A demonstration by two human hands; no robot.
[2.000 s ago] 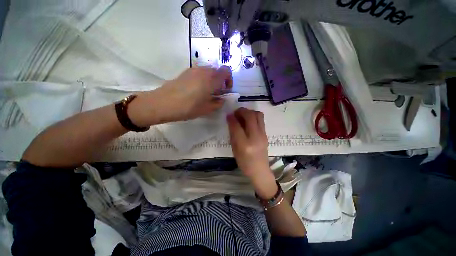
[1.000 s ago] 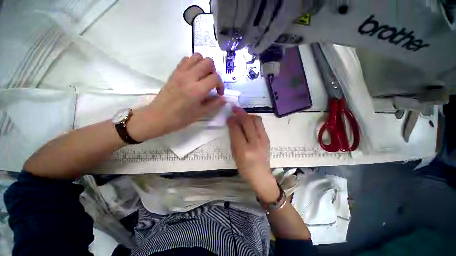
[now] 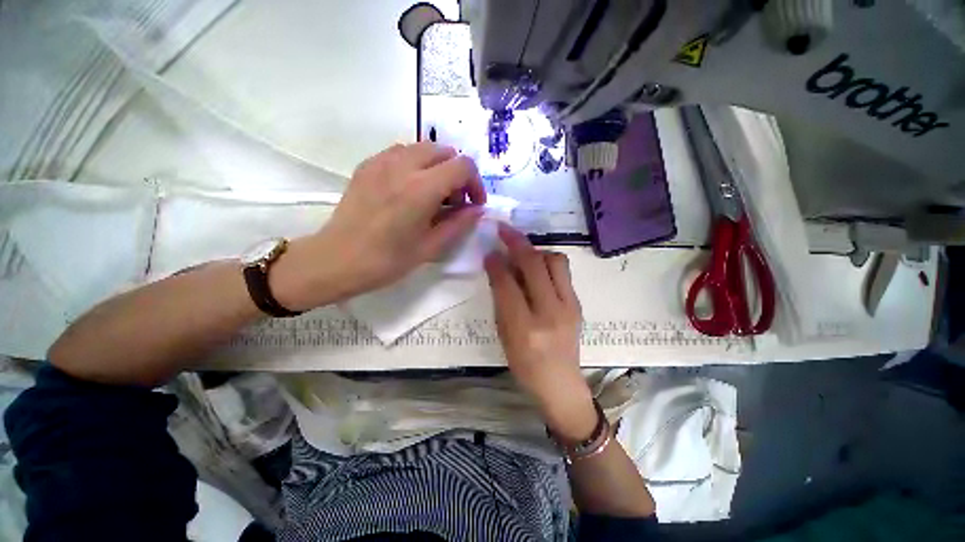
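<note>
A white fabric piece (image 3: 407, 309) lies in front of the needle plate, its pointed corner over the printed ruler. My left hand (image 3: 407, 212) pinches its upper edge between thumb and fingers. My right hand (image 3: 534, 312) holds the same piece near its right edge, fingertips close to the left ones. The presser foot and needle (image 3: 502, 136) stand under the bright lamp, just behind the hands; no fabric shows under them. The fingers hide part of the held edge.
A purple phone (image 3: 632, 196) lies right of the needle. Red-handled scissors (image 3: 730, 277) lie further right, beside a folded white strip bundle (image 3: 778, 254). The sewing machine head (image 3: 730, 64) overhangs the back right. White strips (image 3: 79, 122) lie at the left. White pieces (image 3: 677, 445) hang below the table edge.
The view has shifted, so the machine and table sit lower and further right. My left hand has drawn back from the needle area towards me. Both hands keep hold of the fabric.
</note>
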